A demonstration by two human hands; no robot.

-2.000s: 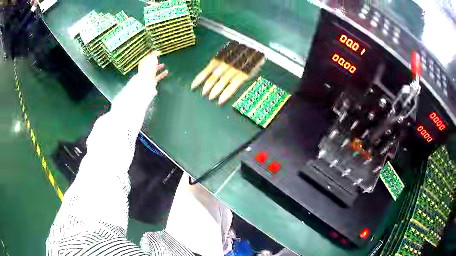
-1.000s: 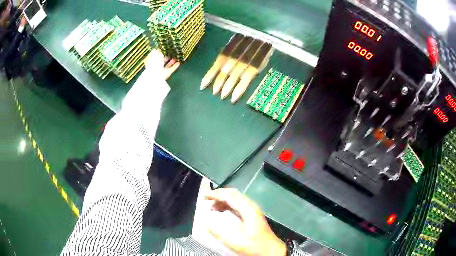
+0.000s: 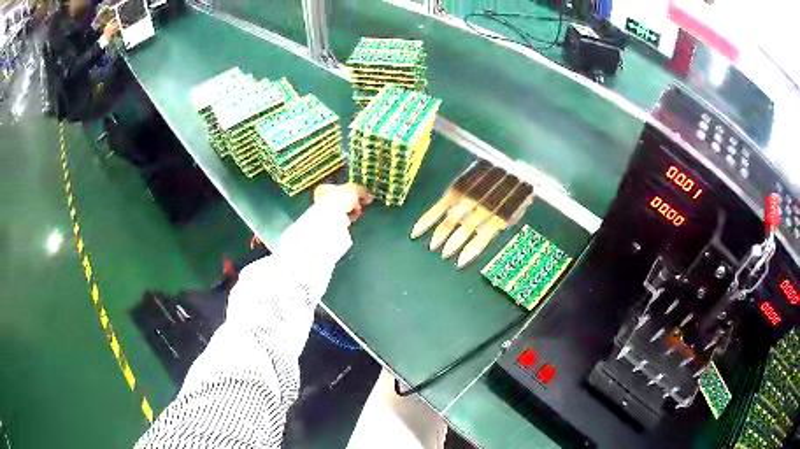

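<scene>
My left hand [image 3: 344,202] is at the near foot of the small board stacks, between the left piles [image 3: 303,145] and a taller stack [image 3: 393,145]. Its fingers are partly hidden, and I cannot tell if it grips a board. My right hand is not in view. The black test fixture [image 3: 570,359] stands at the right, with its toggle clamp handle [image 3: 772,213] upright and its clear pressure plate [image 3: 662,338] over the nest. I cannot tell if a board is in the nest.
Several brushes [image 3: 474,215] lie side by side beyond my hand. A flat green board [image 3: 526,267] lies between them and the fixture. A narrow board strip [image 3: 714,391] and a large board stack [image 3: 776,395] are at the right. A person [image 3: 79,66] sits at the far left.
The view has shifted, so the bench things sit lower and the far side shows more. My left hand stays by the stacks. My right hand, seen one second ago at the lower edge, is out of view.
</scene>
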